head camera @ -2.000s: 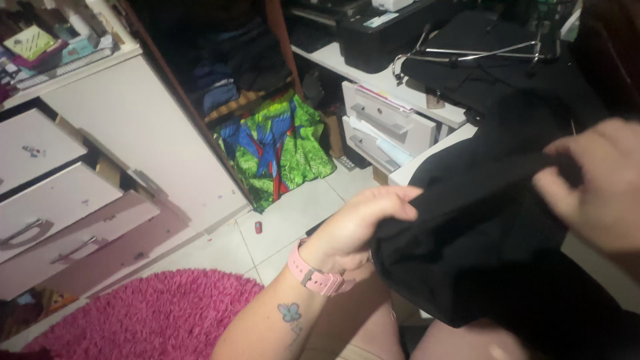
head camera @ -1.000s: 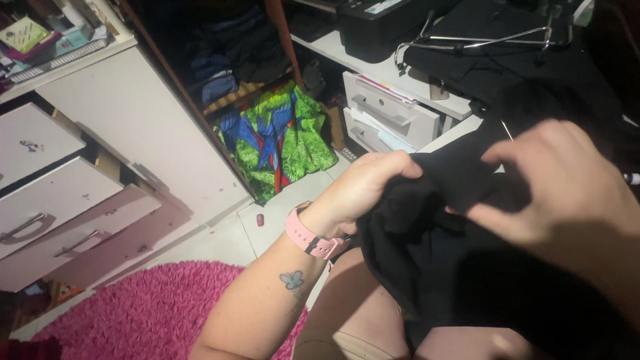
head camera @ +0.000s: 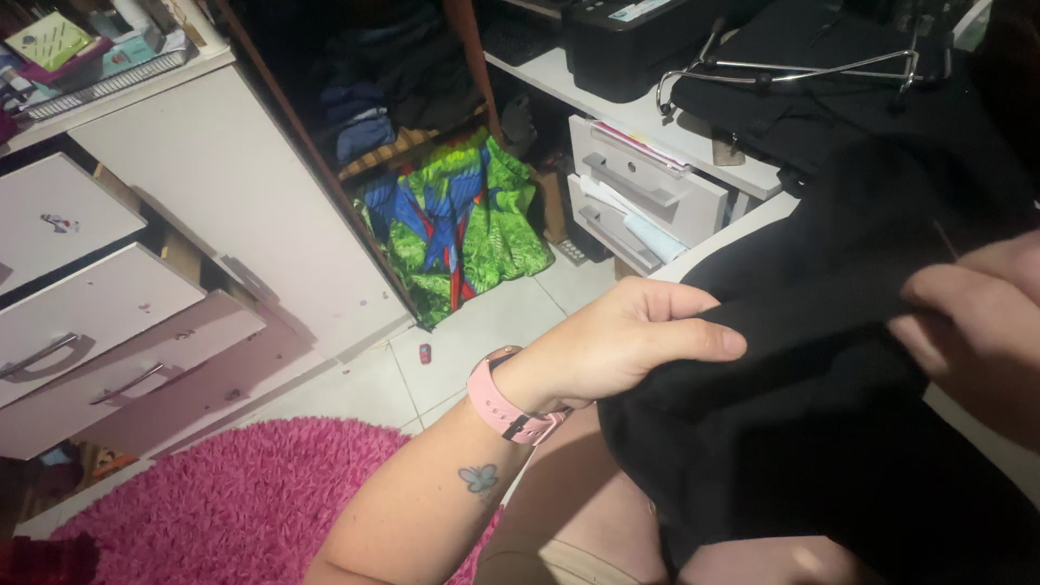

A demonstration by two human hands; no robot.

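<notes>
Black fabric (head camera: 780, 422) lies across the lap and reaches up over the edge of the white desk. My left hand (head camera: 650, 341), with a pink watch strap (head camera: 516, 414) at the wrist, pinches the fabric between thumb and fingers. At the right edge, my right hand (head camera: 975, 325) grips the same fabric; it is partly blurred and cut off by the frame. A thin needle-like line (head camera: 945, 238) shows just above the right fingertips, too faint to name for certain. The cloth between the two hands forms a band or fold.
A metal-framed item (head camera: 804, 75) and a black printer-like device (head camera: 630, 49) stand on the white desk (head camera: 561, 77). Below are part-open drawers (head camera: 642, 175). Bright green patterned cloth (head camera: 496, 236) hangs from a wardrobe. A white dresser (head camera: 236, 187) with open drawers and a pink rug (head camera: 244, 504) are at left.
My right hand, raised with thumb and finger apart over the fabric one second ago, has moved to the right and now grips the cloth. My left hand keeps its hold.
</notes>
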